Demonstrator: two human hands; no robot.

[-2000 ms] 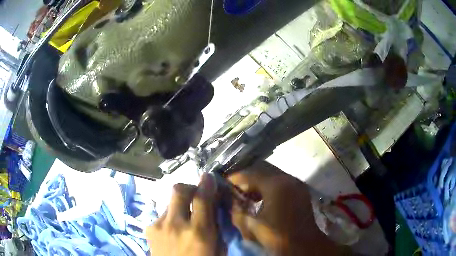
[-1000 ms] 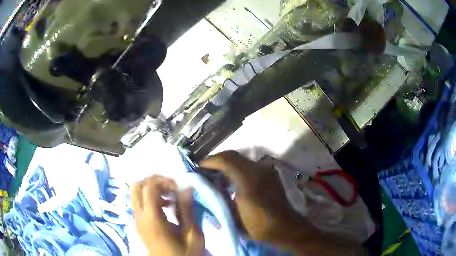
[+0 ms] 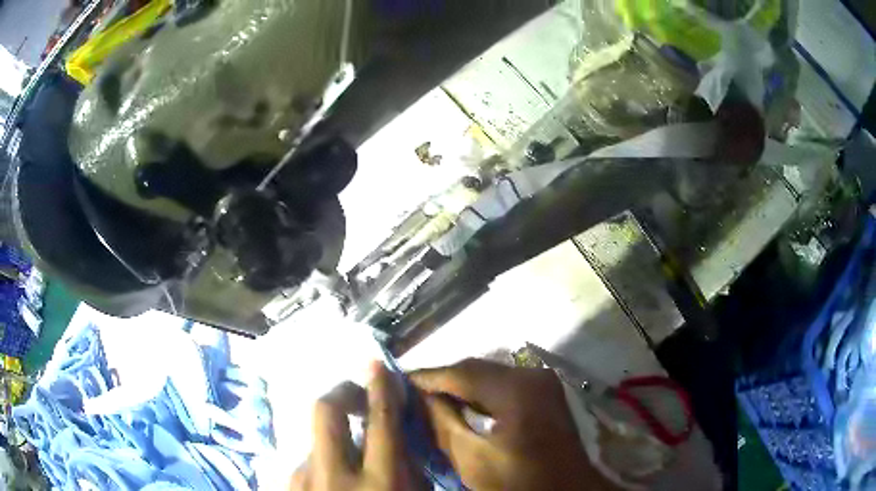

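A light-blue fabric piece [image 3: 415, 436] runs up to the metal presser foot area [image 3: 348, 299] of the olive-grey sewing machine [image 3: 221, 86]. My left hand [image 3: 357, 436] pinches its edge from the left. My right hand [image 3: 509, 422] holds it from the right, close against the left fingertips. Both hands are just below the foot. Whitish binding tape [image 3: 615, 149] runs along the dark cylinder arm [image 3: 547, 206] towards the foot. The needle tip is lost in glare, and most of the fabric is hidden by the hands.
Light-blue pieces [image 3: 144, 422] are piled on the left of the white table. Red-handled scissors [image 3: 663, 408] lie to the right of my right hand on pale cloth or plastic. A blue mesh crate [image 3: 788, 422] with light-blue pieces stands at the far right.
A second ago the fabric was spread and my left hand was looser and further left; now both hands pinch close together at its edge. The view has also shifted.
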